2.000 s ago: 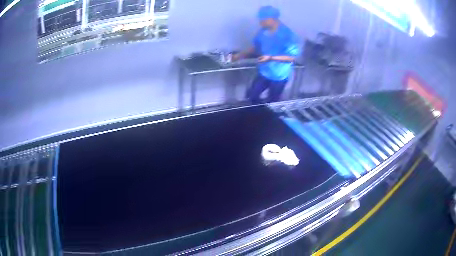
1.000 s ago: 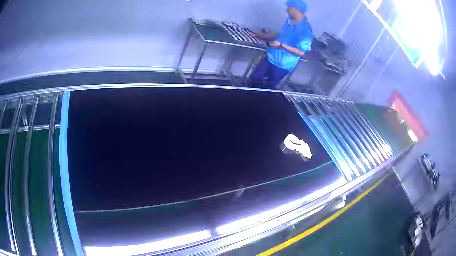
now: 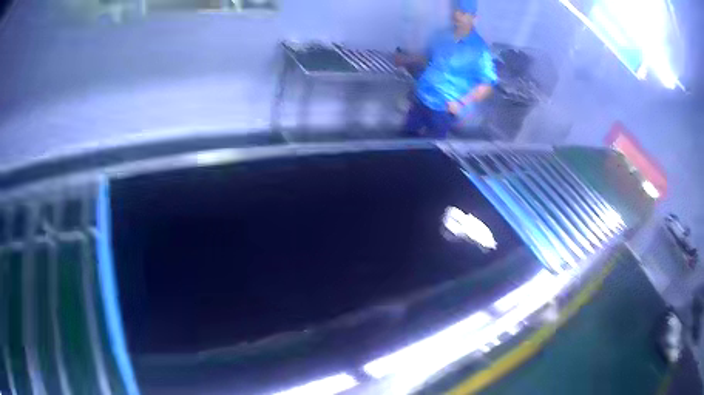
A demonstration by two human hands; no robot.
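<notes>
A large glossy black panel lies flat on the roller conveyor, its near part mirroring bright ceiling lights. A light-blue edge strip runs along its left border, and another blue strip runs along its right border. A white item, blurred, lies on the panel near the right end; I cannot tell whether it is a wipe, a tape roll or both. Neither of my hands is in view.
Metal rollers over green floor show at the left, and more rollers at the right. A person in blue stands behind the conveyor beside a table. A yellow floor line runs at the lower right.
The view has shifted and is more blurred. The person has turned more towards the panel, with one arm lowered. The white item stays on the panel.
</notes>
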